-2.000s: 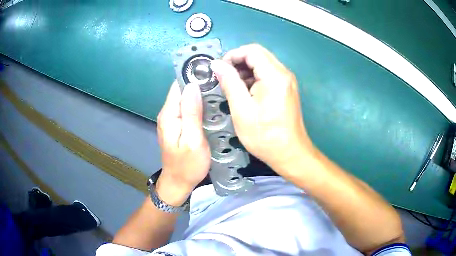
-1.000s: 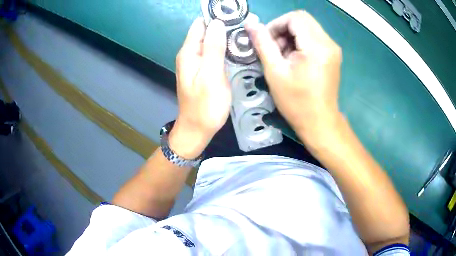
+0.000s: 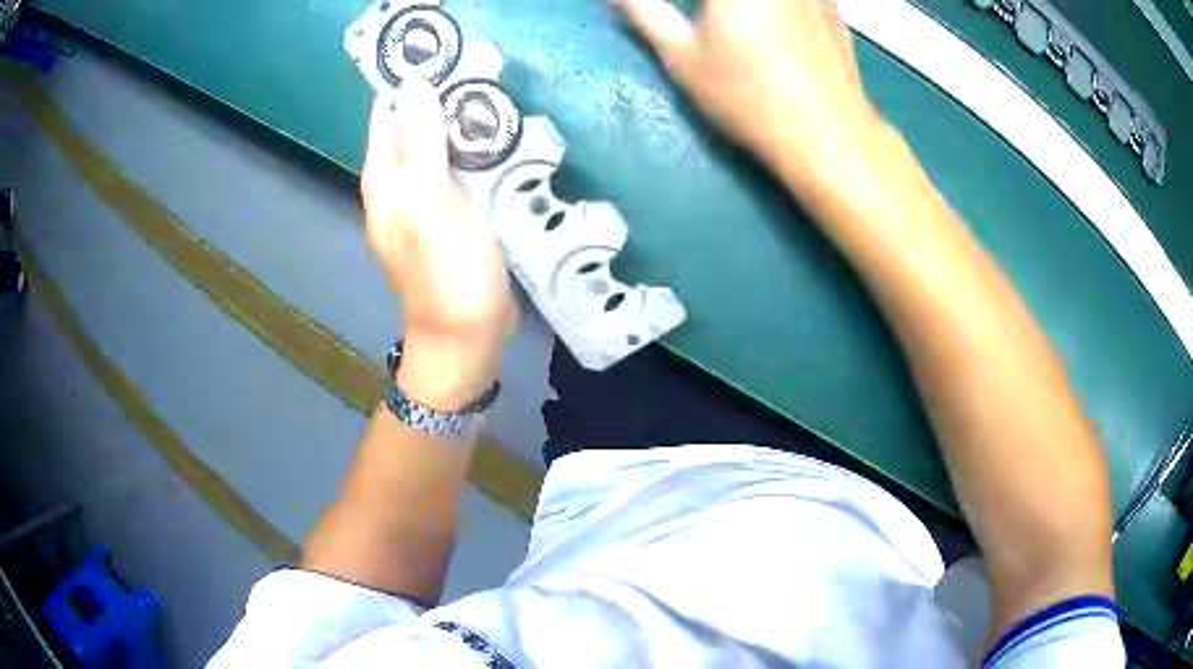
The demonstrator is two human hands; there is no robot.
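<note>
The silver-grey carrier plate [image 3: 595, 294] lies slanted at the front edge of the green bench, its near end sticking out past the edge. One round part [image 3: 420, 46] sits in its far station and another round part [image 3: 482, 124] in the station beside it. Its two nearer stations hold no part. My left hand [image 3: 438, 235] holds the plate along its left side, fingertips by the two round parts. My right hand [image 3: 765, 59] is off the plate, up at the top edge of the picture, partly cut off; its fingers are only partly visible.
Another scalloped plate [image 3: 1092, 85] lies beyond the white rail [image 3: 1020, 144] at the upper right. Tweezers [image 3: 1154, 486] lie at the right edge, near a dark object with a yellow label [image 3: 1185, 565]. A blue stool [image 3: 98, 612] stands on the grey floor at the lower left.
The plate has turned, its near end swinging right in my left hand. My right hand has left the plate and moved up and away. A second round part, absent at first, sits in the plate.
</note>
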